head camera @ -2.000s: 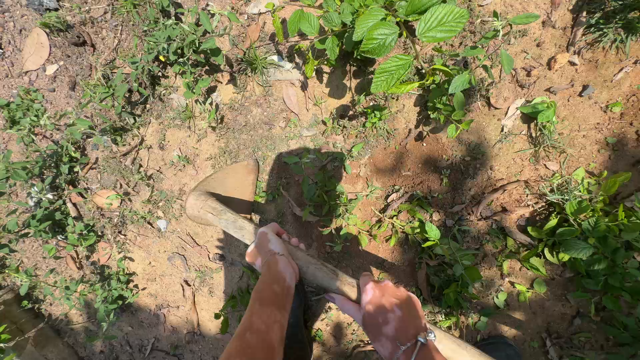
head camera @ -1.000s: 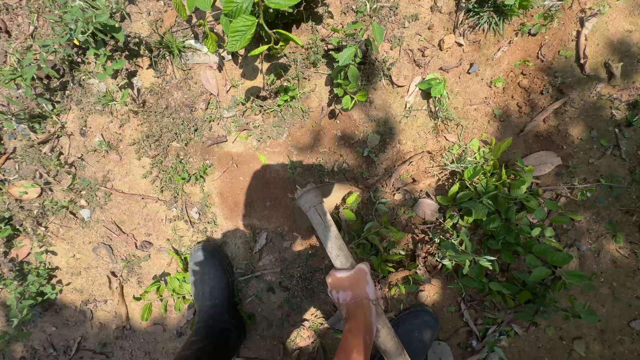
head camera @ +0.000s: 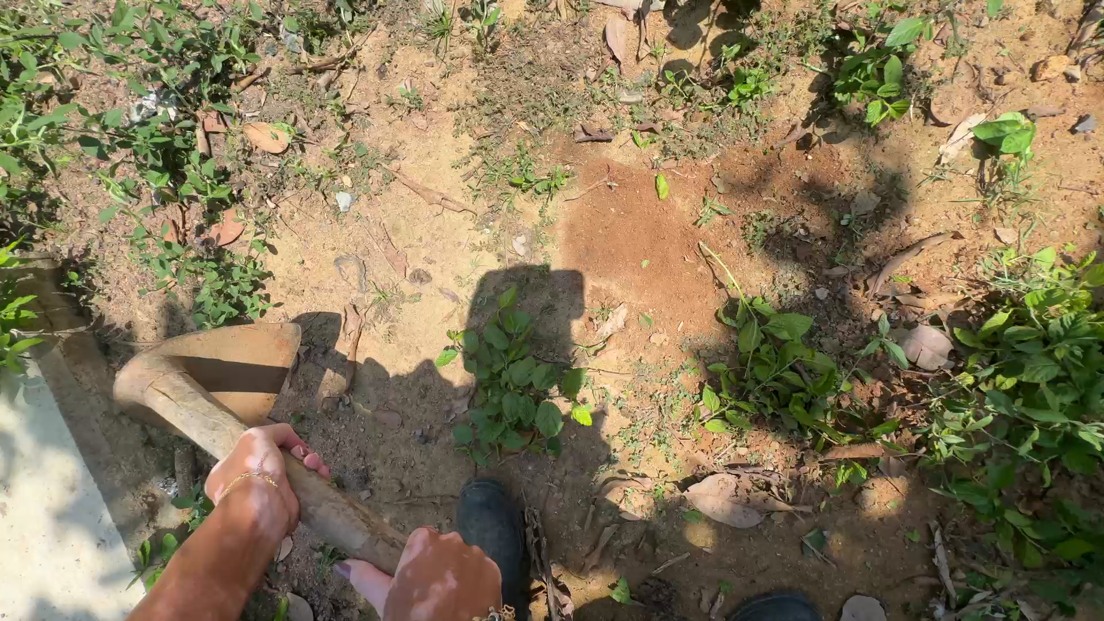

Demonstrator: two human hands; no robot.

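A hoe with a broad metal blade (head camera: 246, 366) and a thick wooden handle (head camera: 332, 513) lies across the lower left of the view. My left hand (head camera: 256, 483) grips the handle near the blade. Farther down the handle, my right hand (head camera: 442, 578) is closed around it. The blade is over the soil, left of a leafy green plant (head camera: 513, 379); whether it touches the ground I cannot tell. Reddish loosened soil (head camera: 638, 233) lies beyond that plant, with a heap of green weeds (head camera: 780, 362) to its right.
A pale slab (head camera: 52, 517) edges the ground at the lower left. My dark boots (head camera: 493, 530) stand at the bottom. Low weeds (head camera: 190, 164) grow at the upper left, and denser greenery (head camera: 1035, 388) is at the right. Dry leaves (head camera: 729, 500) and twigs lie about.
The hoe has swung from the weeds at the right to the left side. Both hands show on the handle now; one second ago only one was plainly visible. The view has shifted left.
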